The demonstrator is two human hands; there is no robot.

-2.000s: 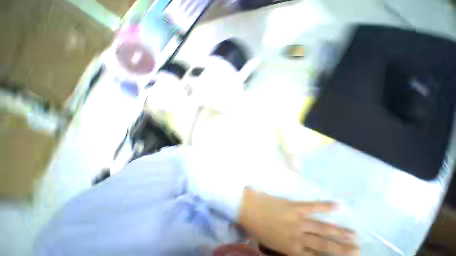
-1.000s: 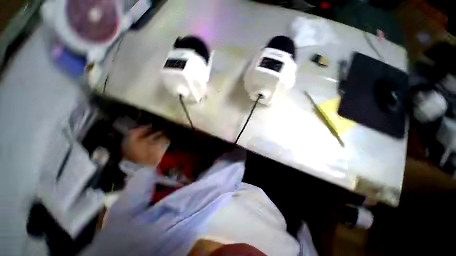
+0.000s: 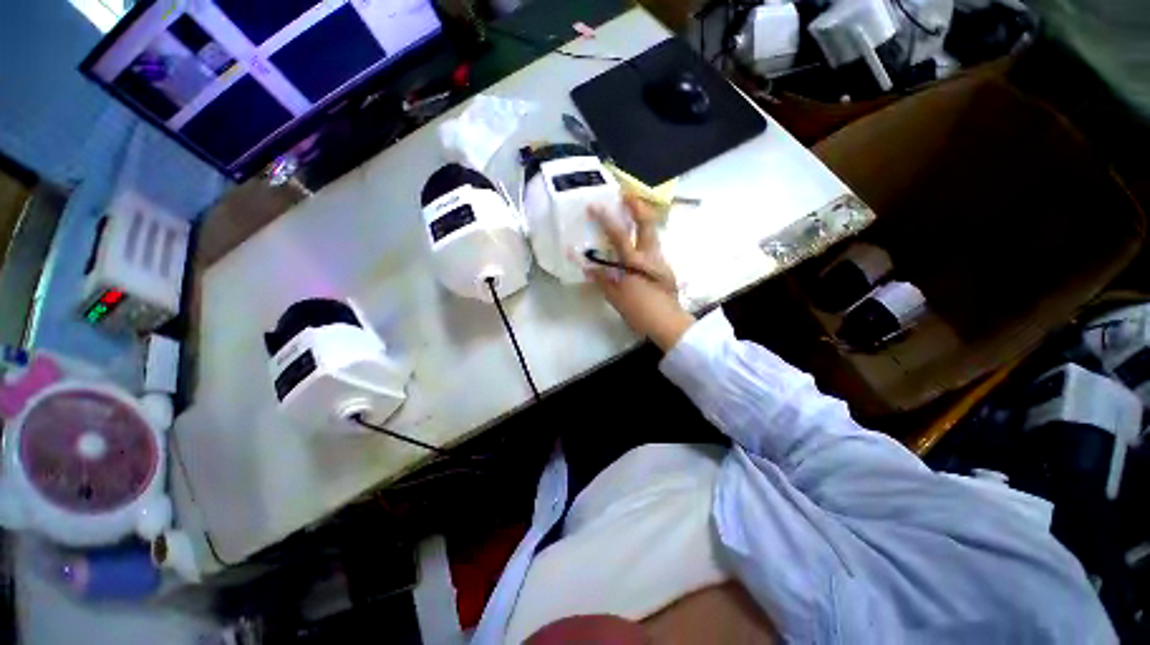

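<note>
Three white cameras with black rounded heads stand on the white bench. My right hand is on the right-hand camera, fingers over its white housing and black cord. The middle camera stands close beside it, its black cord running over the bench edge. The left camera stands apart, nearer the bench's left end, with its cord also over the edge. My left hand is not in view.
A black mouse lies on a mouse pad. A monitor, power supply and pink-grilled fan stand behind and left. An open carton holding cameras is right of the bench; a fuller carton stands behind it.
A third camera now stands at the right, with my right hand on it. The view has swung, bringing in the monitor and cartons. The hand seen low at left one second ago is out of view.
</note>
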